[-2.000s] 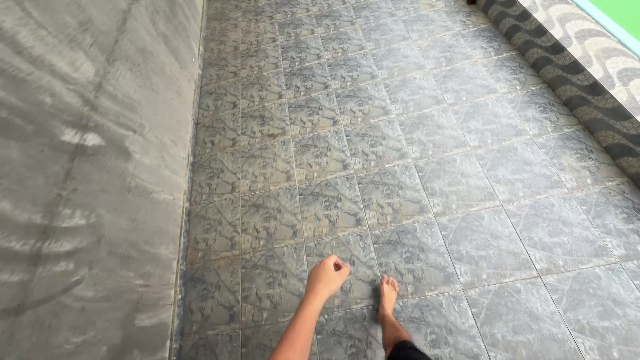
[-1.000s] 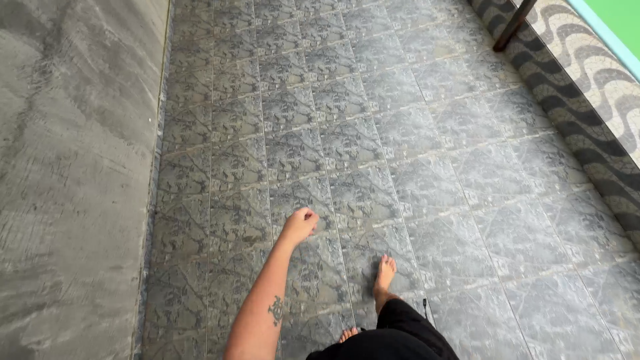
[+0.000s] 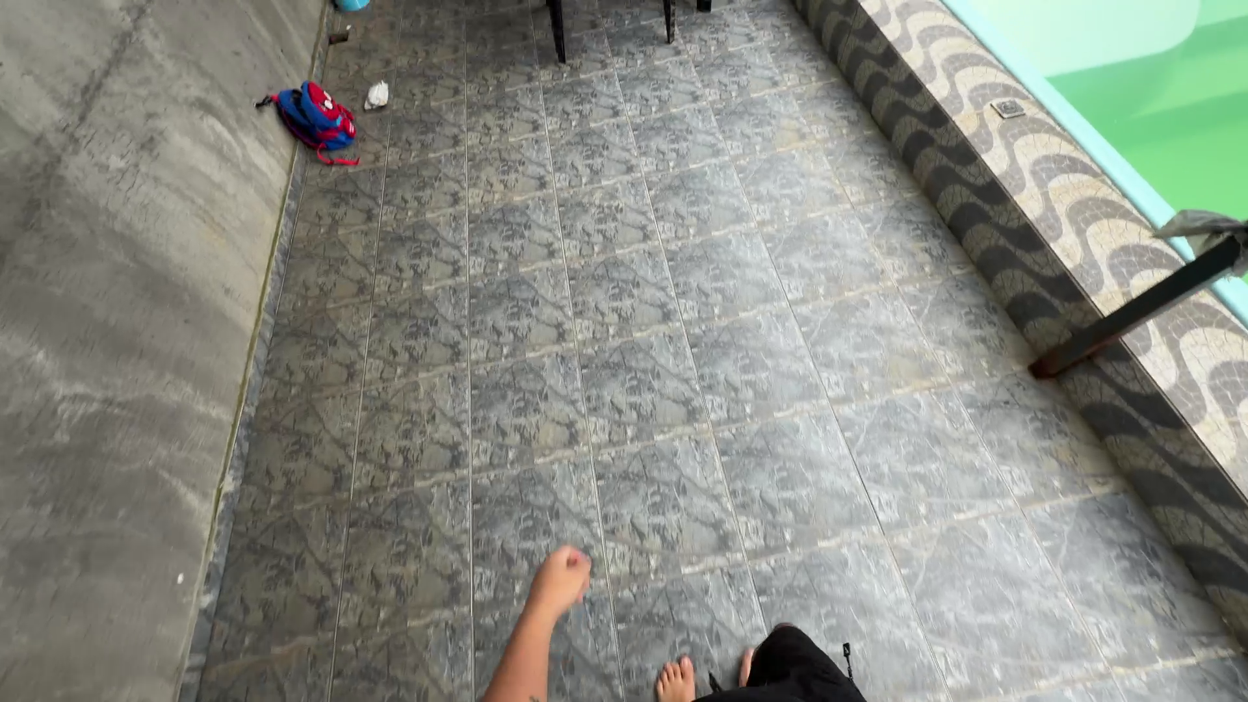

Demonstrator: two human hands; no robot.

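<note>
My left hand is at the bottom, left of centre, its fingers curled into a loose fist above the grey tiled floor; I see nothing held in it. My right hand is out of the picture. My bare feet and black shorts show at the lower edge, to the right of the hand. At the upper left a red and blue backpack lies on the floor against the wall, with a small white crumpled thing beside it.
A grey concrete wall runs along the left. On the right, a low wave-patterned mosaic ledge borders a pool with green water. A dark metal post leans across the ledge. Dark furniture legs stand at the top, near a blue object.
The view has travelled forward along the floor; the backpack, furniture legs and white thing have come into sight. My left hand stays in a loose fist.
</note>
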